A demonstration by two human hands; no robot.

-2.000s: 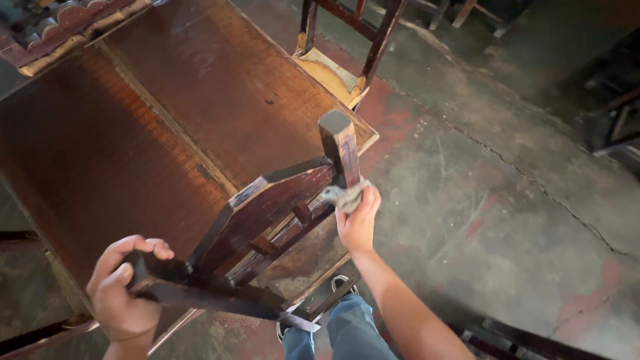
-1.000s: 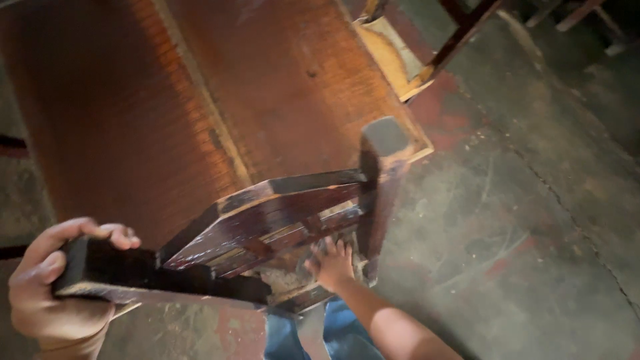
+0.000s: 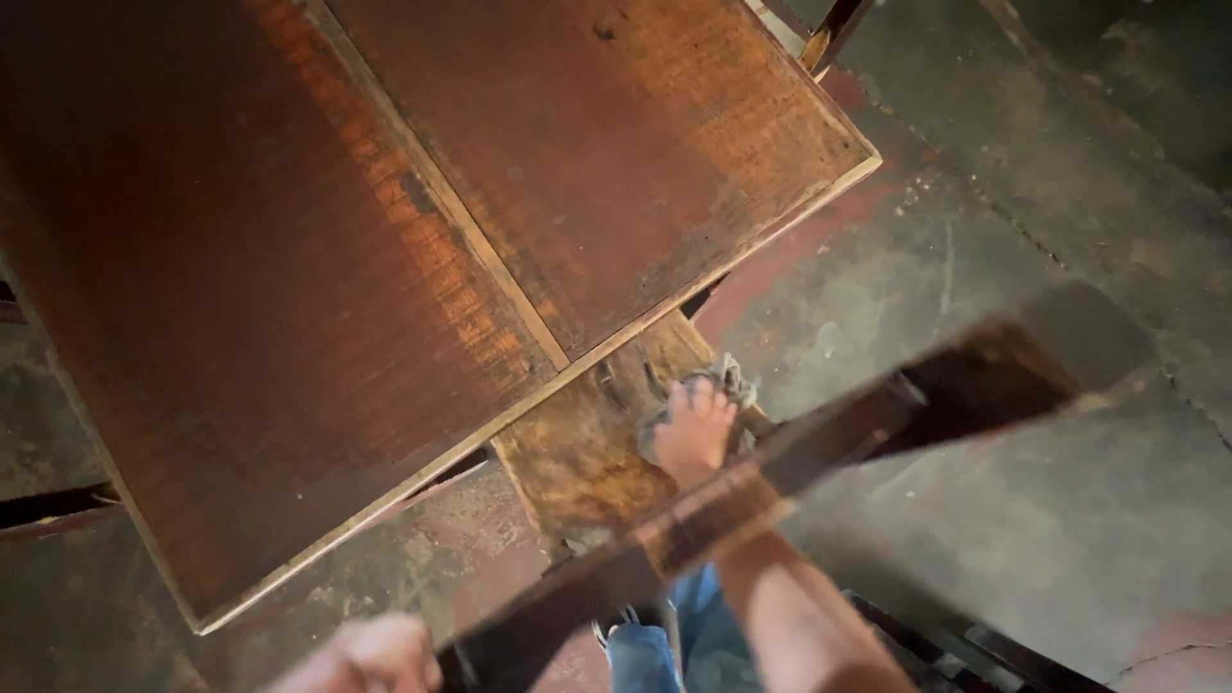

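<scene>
In the head view, my right hand [image 3: 695, 428] presses a grey cloth rag [image 3: 736, 380] against the worn wooden seat [image 3: 587, 452] of a chair, just past the table's near edge. The dark wooden chair back [image 3: 712, 510] crosses above my right forearm, blurred, its upper post end at the right. At the bottom, my blurred left hand [image 3: 371, 659] is closed at the lower left end of the chair back. The seat's far part is hidden under the table.
A brown wooden table [image 3: 462, 212] with a pale edge strip fills the upper left. Parts of other chairs [image 3: 835, 37] show at its top right corner and left side. Below is a cracked, stained concrete floor [image 3: 1039, 539]; my legs in blue jeans [image 3: 645, 659] are at the bottom.
My right hand has moved with the rag from the chair back's post down to the seat. The chair back now lies lower and farther right in view, and my left hand is lower too.
</scene>
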